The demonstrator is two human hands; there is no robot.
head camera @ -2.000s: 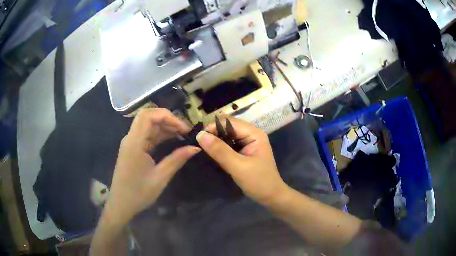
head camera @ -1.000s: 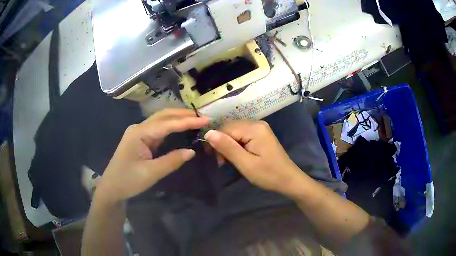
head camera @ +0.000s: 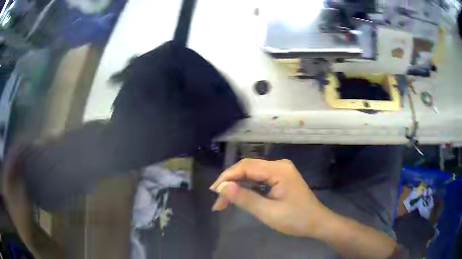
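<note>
A large black fabric panel (head camera: 175, 101) lies on the left of the white table and stretches off its front edge to the far left. My left hand (head camera: 14, 169) is a blurred shape at the left rim, closed on the far end of this fabric; its fingers are not clear. My right hand (head camera: 276, 195) is over my lap, thumb and fingertips together, curled around dark thread snips (head camera: 259, 187) that are mostly hidden in the palm. No fabric shows at its fingertips.
The overlock machine's cloth plate (head camera: 314, 38) and yellow tray (head camera: 362, 104) with black trimmings are at upper right. A blue bin (head camera: 453, 202) is at lower right. A brown box (head camera: 109, 217) with white and black pieces beside it is at lower left.
The view has swung left. My left hand has left my right hand and moved far left, drawing the black fabric outward. The snips' blades no longer show clearly.
</note>
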